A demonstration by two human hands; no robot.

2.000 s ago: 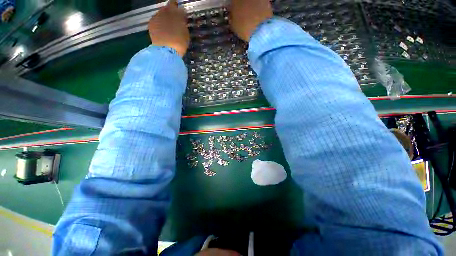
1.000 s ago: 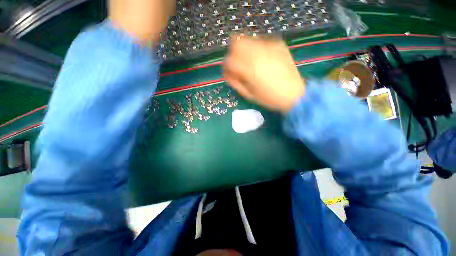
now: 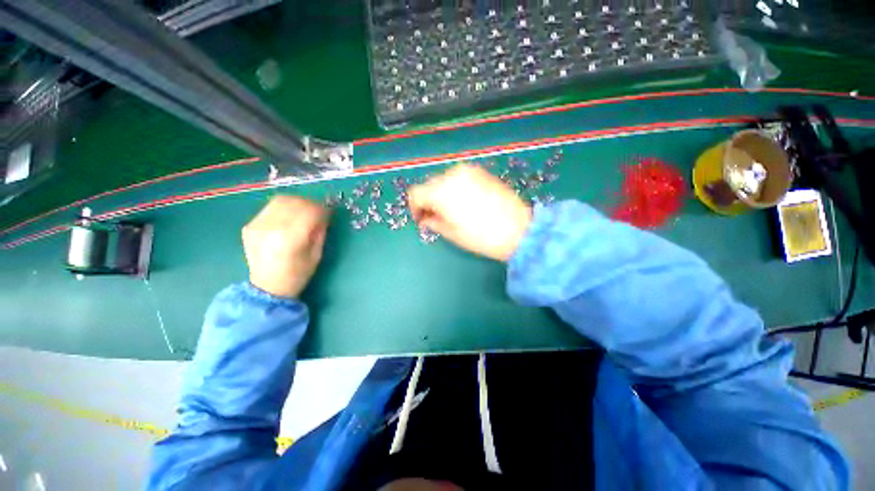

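Small metal components (image 3: 391, 203) lie loose in a cluster on the green mat (image 3: 432, 297). My right hand (image 3: 472, 209) is over the middle of the cluster, fingers pointing left and touching or just above the parts; it is blurred and hides some of them. My left hand (image 3: 286, 245) is at the left end of the cluster, fingers curled, also blurred. Whether either hand holds a part cannot be seen. The white pad does not show.
The component tray (image 3: 537, 48) lies beyond the red lines, a plastic bag (image 3: 746, 59) at its right. A metal post (image 3: 192, 81) slants in from the upper left. Red lead wires (image 3: 652, 194), a round tub (image 3: 715, 180) and yellow sponge (image 3: 804, 226) are right; a solder reel (image 3: 101, 246) is left.
Both hands have come back from the tray to the mat, the right one now over the components. The white pad is no longer visible. The red wires have come into view.
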